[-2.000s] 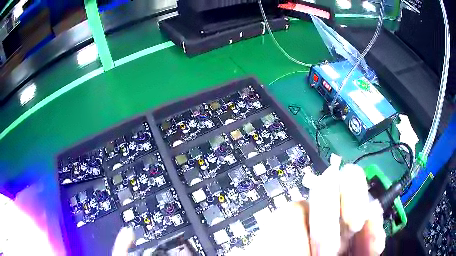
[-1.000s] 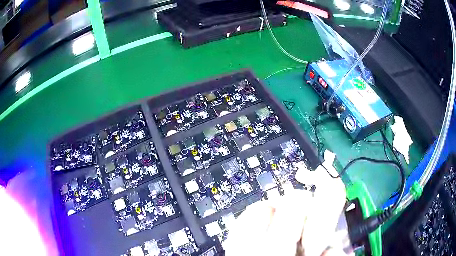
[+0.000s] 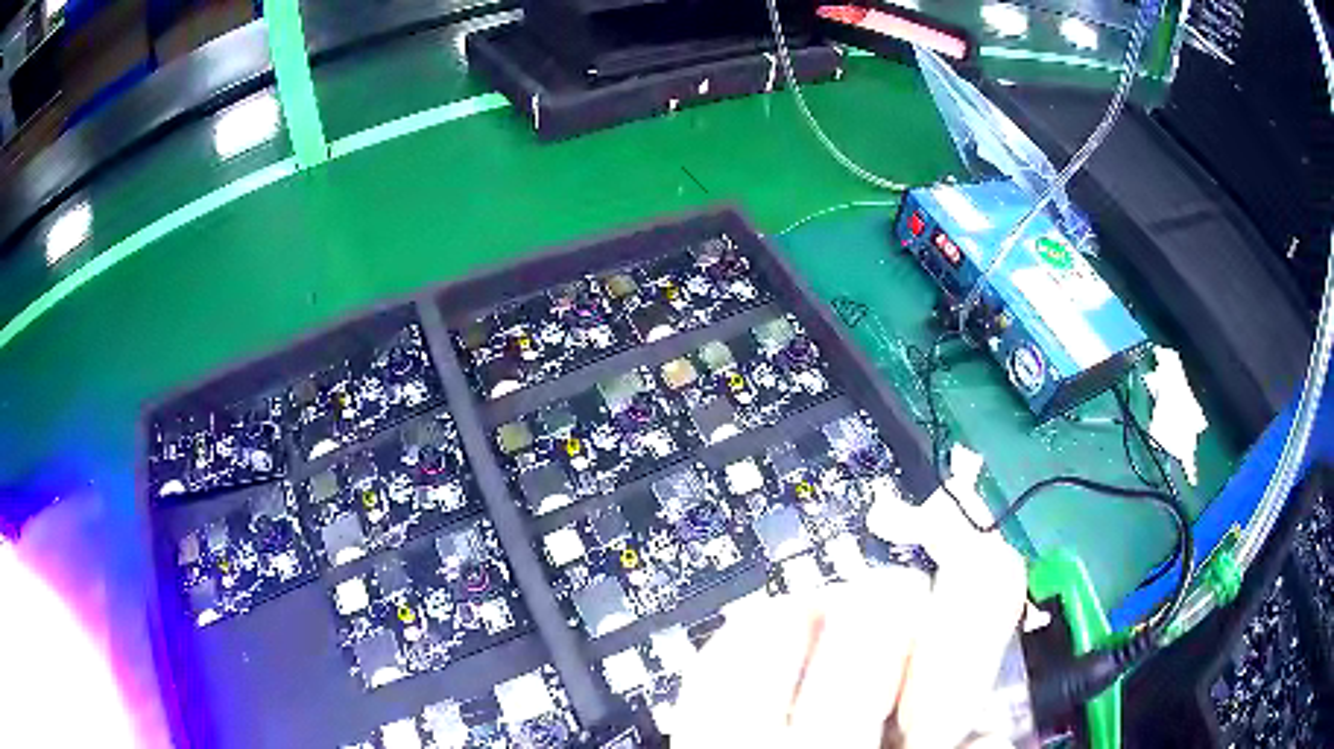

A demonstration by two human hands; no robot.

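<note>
A wide black component tray [image 3: 490,424] lies in front of me, with circuit boards [image 3: 629,553] in two blocks of pockets. My right hand [image 3: 863,644], pale and overexposed, is at the bottom, over the tray's near right part. It is closed around a black corded tool [image 3: 1075,670], mostly hidden by the hand; a bright green part [image 3: 1080,607] shows beside it. The tool's tip cannot be made out. One pocket at the lower left of the tray holds no board. My left hand is not in view.
A blue controller box [image 3: 1031,300] with a clear plastic flap stands behind the tray at right, with white paper [image 3: 1175,414] beside it. Cable and clear hoses cross the right side. Black trays [image 3: 658,91] stand behind; more boards [image 3: 1273,644] lie far right. Glare fills the lower left.
My right hand has moved slightly left and down since two seconds ago. A fingertip at the lower left of the tray has gone from view. The tray appears slightly shifted left in the picture.
</note>
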